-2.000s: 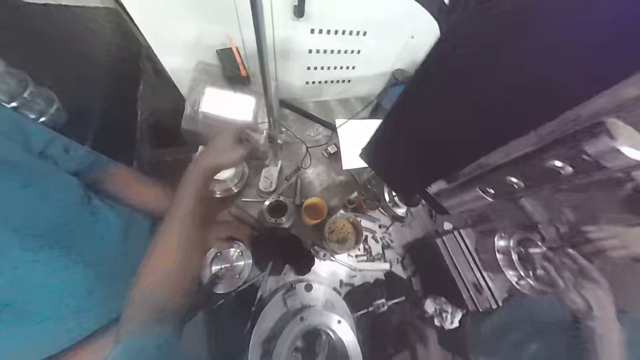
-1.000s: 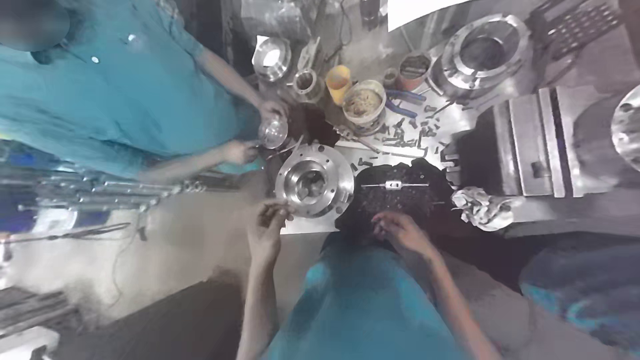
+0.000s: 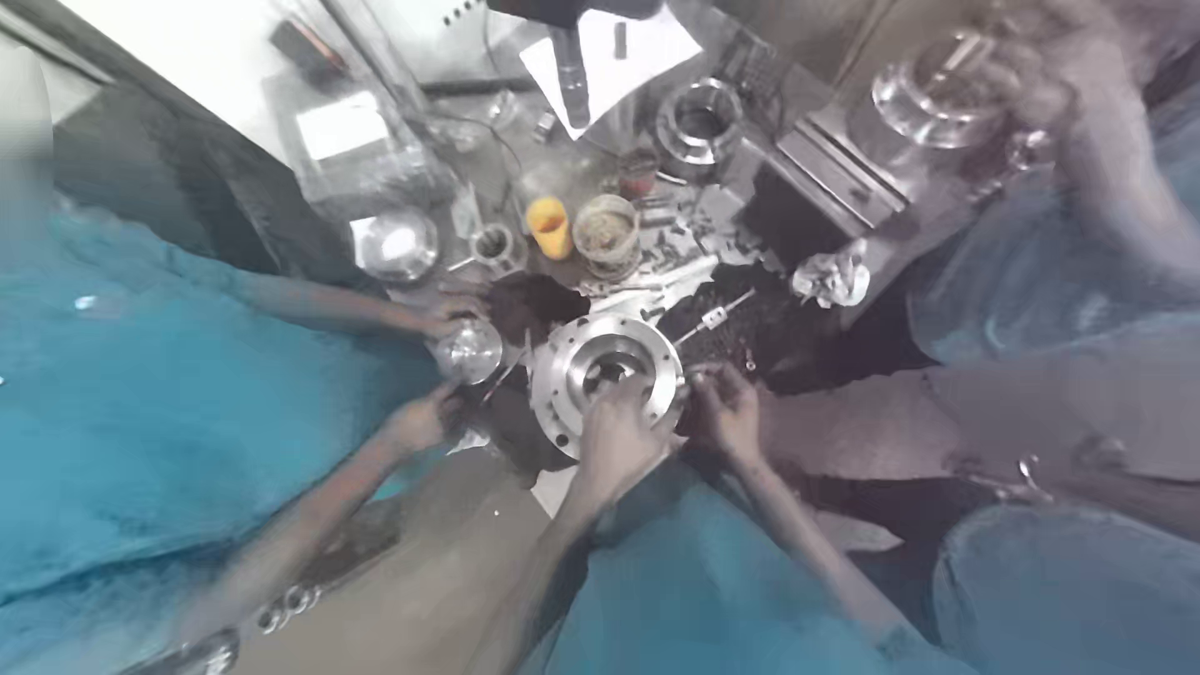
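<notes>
A round metal flange with bolt holes [image 3: 561, 375] lies on the workbench in front of me. My left hand [image 3: 619, 436] reaches over its near rim, with the fingertips at the central bore; whether they grip anything is hidden. Just right of the flange is my right hand [image 3: 731, 403], its fingers bent near the rim; a small item may be between them, too blurred to tell. A tap wrench [image 3: 714, 318] rests on a dark cloth [image 3: 797, 347] beyond my right hand.
At left, a co-worker's hands hold a shiny round metal part [image 3: 472, 351]. Behind the flange stand an orange cup [image 3: 549, 228], a tub [image 3: 607, 234] and a metal ring [image 3: 700, 122]. Crumpled foil or paper [image 3: 832, 278] lies near a vise [image 3: 842, 173]. Another person's arm is at upper right.
My left hand has moved from the flange's left side to over its bore. My right hand has come close to the flange's right rim. The view has shifted and turned.
</notes>
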